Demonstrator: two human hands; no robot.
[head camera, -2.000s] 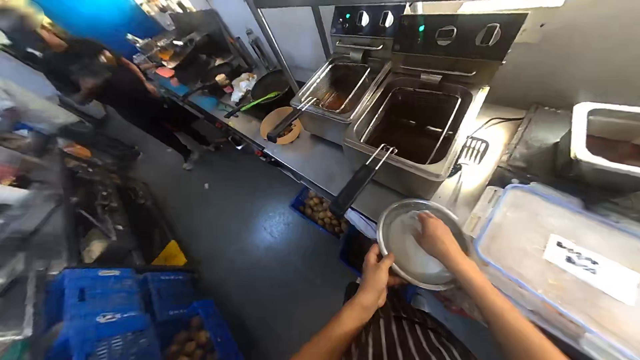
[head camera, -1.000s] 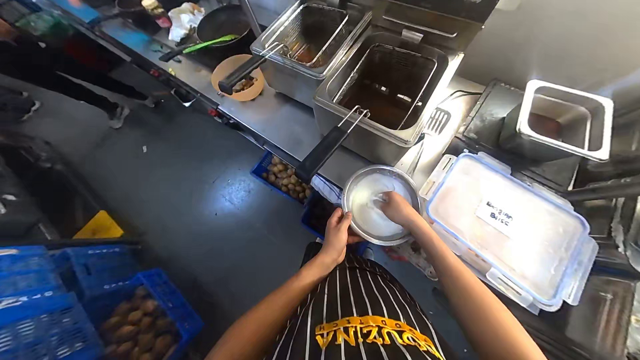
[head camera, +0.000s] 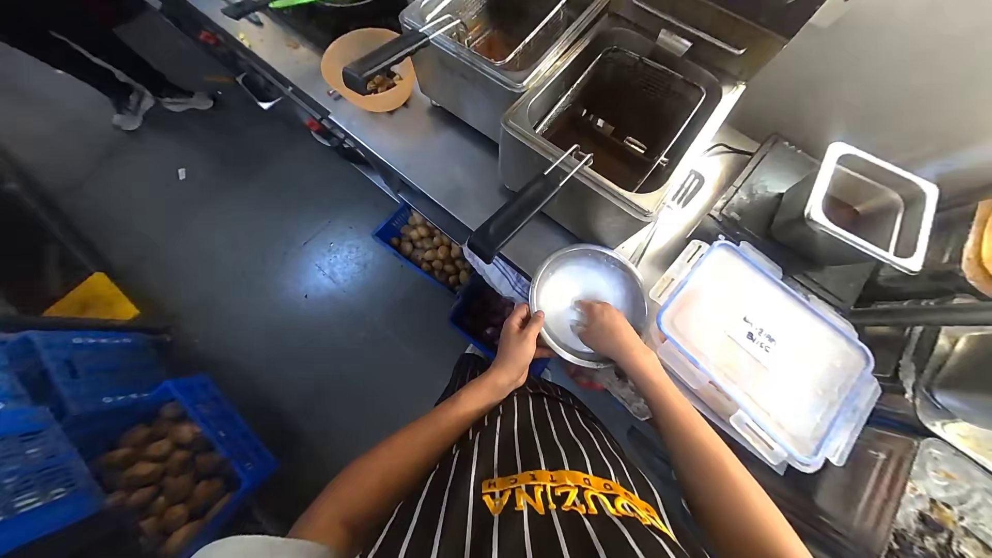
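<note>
My left hand (head camera: 521, 345) grips the near left rim of a round metal bowl (head camera: 640, 298), thumb on top. Inside the bowl, which holds a white substance (head camera: 593, 279), are the fingers of my right hand (head camera: 606, 329); whether they hold anything is hidden. Just beyond the bowl, the black handle of a fryer basket (head camera: 521, 213) sticks out from a deep fryer filled with dark oil (head camera: 608, 143). Right of the bowl lies a clear plastic container (head camera: 767, 349) with a clipped lid and a handwritten label. A slotted metal spatula (head camera: 687, 188) lies behind it, beside the fryer.
A second fryer (head camera: 473, 89) and an orange bowl (head camera: 337, 58) with food bits stand farther left. Blue crates of potatoes (head camera: 174, 465) and round brown produce (head camera: 434, 252) sit low down. A steel container (head camera: 876, 205) stands right. Another person's legs (head camera: 93, 70) show at upper left.
The view has swung down and to the right. My left hand stays at the bowl's rim and my right hand stays inside the bowl.
</note>
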